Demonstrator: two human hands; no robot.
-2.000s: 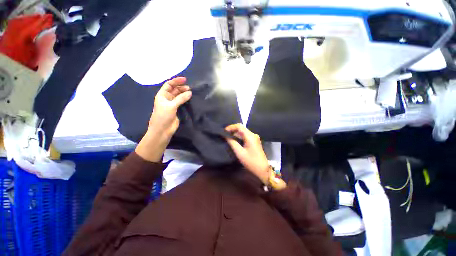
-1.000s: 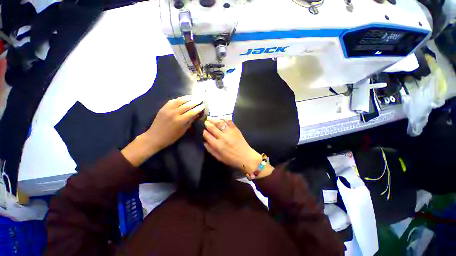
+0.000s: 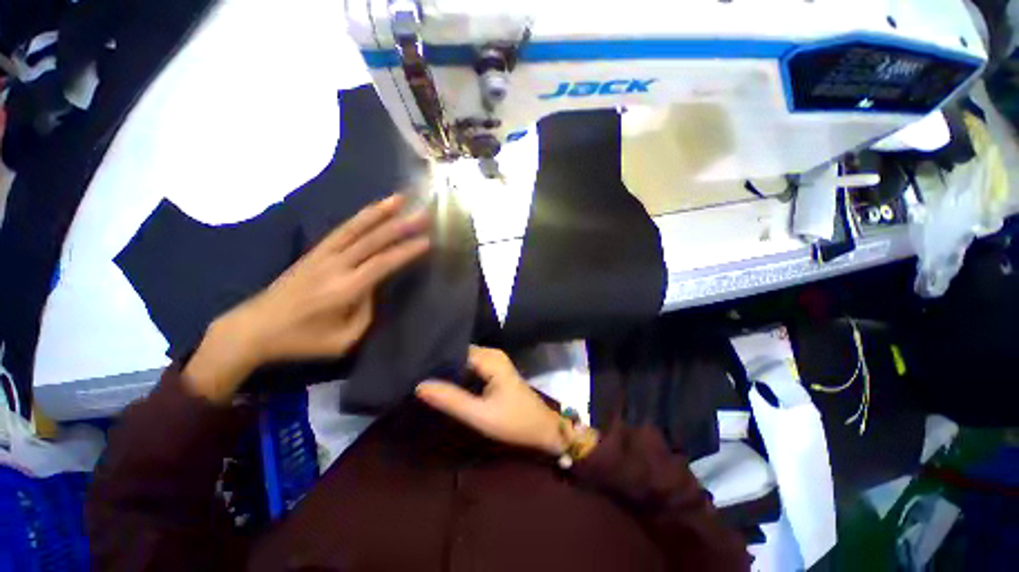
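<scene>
A black cut panel (image 3: 240,251) lies left of the needle, with more black cloth (image 3: 430,302) running from the lit presser foot (image 3: 447,168) toward me. My left hand (image 3: 318,285) lies flat on this cloth, fingers extended toward the foot. My right hand (image 3: 497,402) is at the cloth's near edge, with the edge between thumb and fingers. A second black panel (image 3: 587,235) lies right of the needle, partly under the machine arm. The white sewing machine (image 3: 693,84) has a blue stripe and JACK lettering. The needle tip is lost in glare.
Blue crates (image 3: 288,453) stand below the table's front edge (image 3: 782,268). White pieces (image 3: 793,447), black cloth and a pale cord (image 3: 858,380) lie below right. A clear plastic bag (image 3: 950,235) hangs at the right. Dark cloth (image 3: 101,145) lies along the far left.
My right hand has moved from near the foot down toward me. My left hand has shifted left and flattened. The cloth between them is now spread flatter and straighter.
</scene>
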